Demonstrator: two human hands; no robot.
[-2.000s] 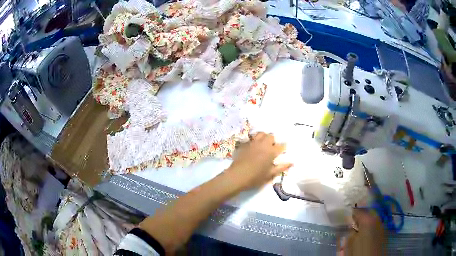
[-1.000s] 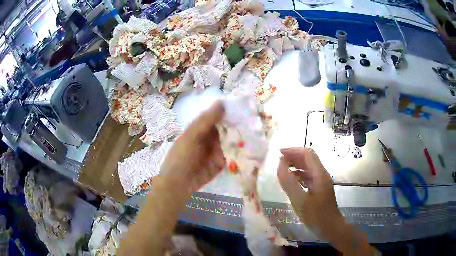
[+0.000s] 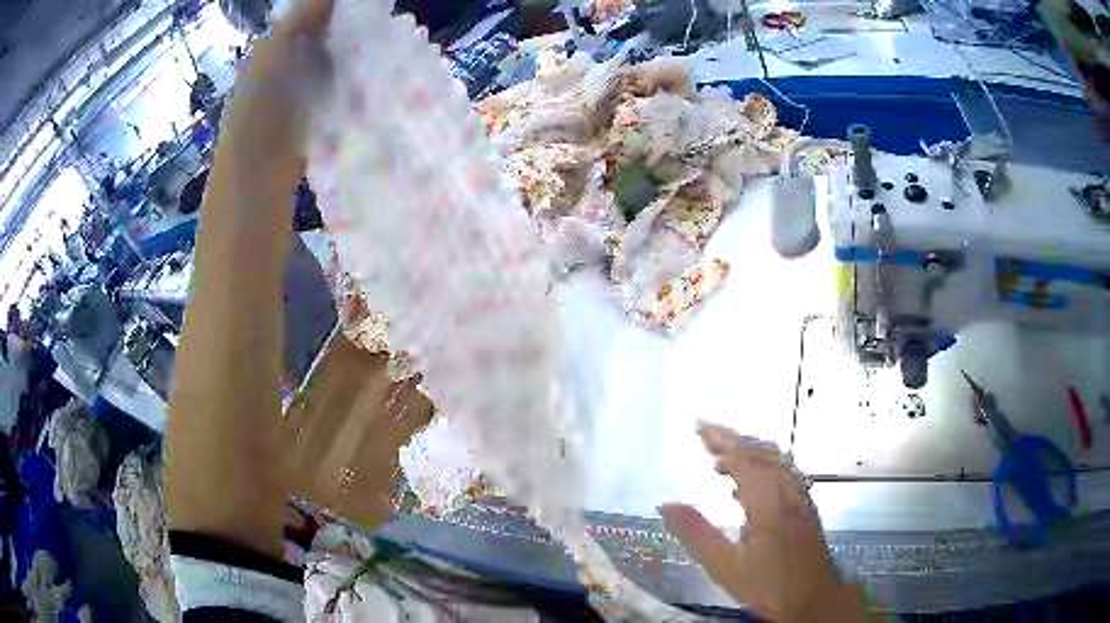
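My left hand [image 3: 298, 31] is raised at the top left, blurred and partly cut off by the frame edge. It holds the upper end of a long crinkled floral piece [image 3: 444, 280], pale side showing. The piece hangs diagonally down to the table's front edge, its lower end narrow. My right hand [image 3: 767, 523] is over the front of the table, fingers apart and empty, right of the hanging piece. The needle area [image 3: 879, 353] of the white sewing machine [image 3: 974, 225] is brightly lit, with no cloth seen under it.
A floral pile [image 3: 645, 158] lies at the back. Blue-handled scissors [image 3: 1032, 487] and a red slim tool [image 3: 1078, 416] lie at right. A grey-white lamp [image 3: 795, 217] stands left of the machine head. A brown board [image 3: 353, 438] is at left. Cloth bundles [image 3: 390, 590] hang below the front edge.
My left hand has risen to the upper left, stretching the floral piece up with it. My right hand has opened and moved slightly lower. The view has shifted.
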